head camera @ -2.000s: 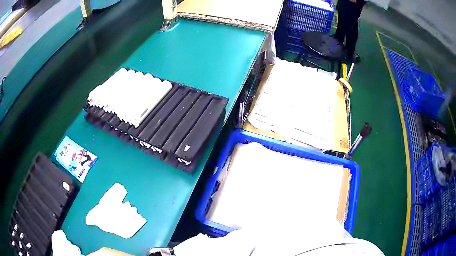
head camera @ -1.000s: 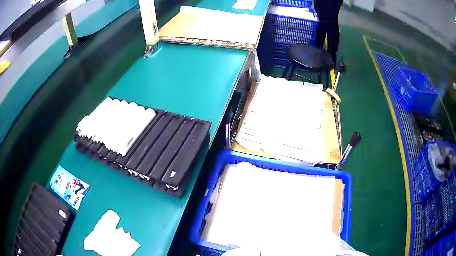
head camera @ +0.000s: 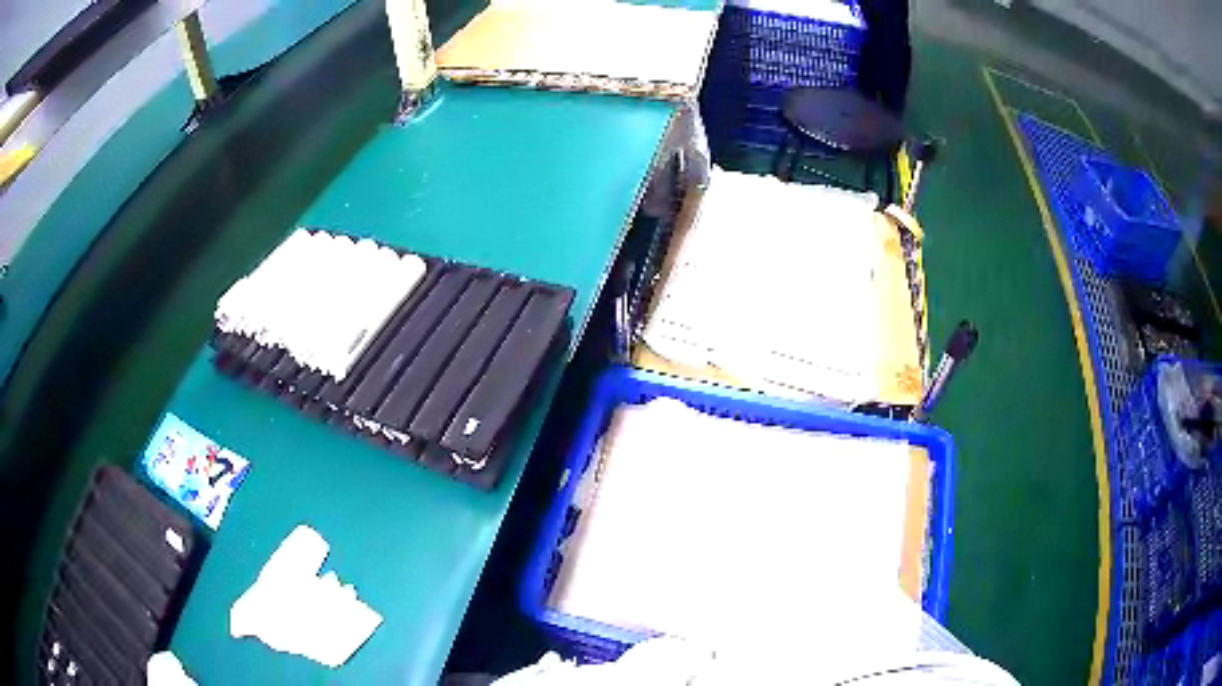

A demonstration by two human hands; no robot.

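Observation:
The black grooved finished-work tray (head camera: 469, 362) lies on the green mat. White tube housings (head camera: 322, 298) lie side by side in its left part; its right grooves show black. The black ribbed parts tray (head camera: 114, 563) is at the lower left, with a few tiny white inserts near its bottom end. A crumpled white cloth or paper (head camera: 303, 600) lies on the mat in front. A blue-and-white printed packet (head camera: 194, 469) lies between the trays. Pale clothing shows at the bottom edge. Neither my left hand nor my right hand can be made out.
The blue tote (head camera: 753, 409) with a pale liner stands right of the bench. Behind it is a cardboard box with white sheets (head camera: 777, 288). A dark round stool (head camera: 842, 121), a person's dark clothing (head camera: 885, 60) and blue crates (head camera: 1126, 221) are farther off. Cardboard (head camera: 576, 47) lies across the bench's back.
The view dipped and shifted, then partly came back, so the trays and tote sit at slightly different places. A white piece shows again at the lower left edge. Items on the bench look unmoved.

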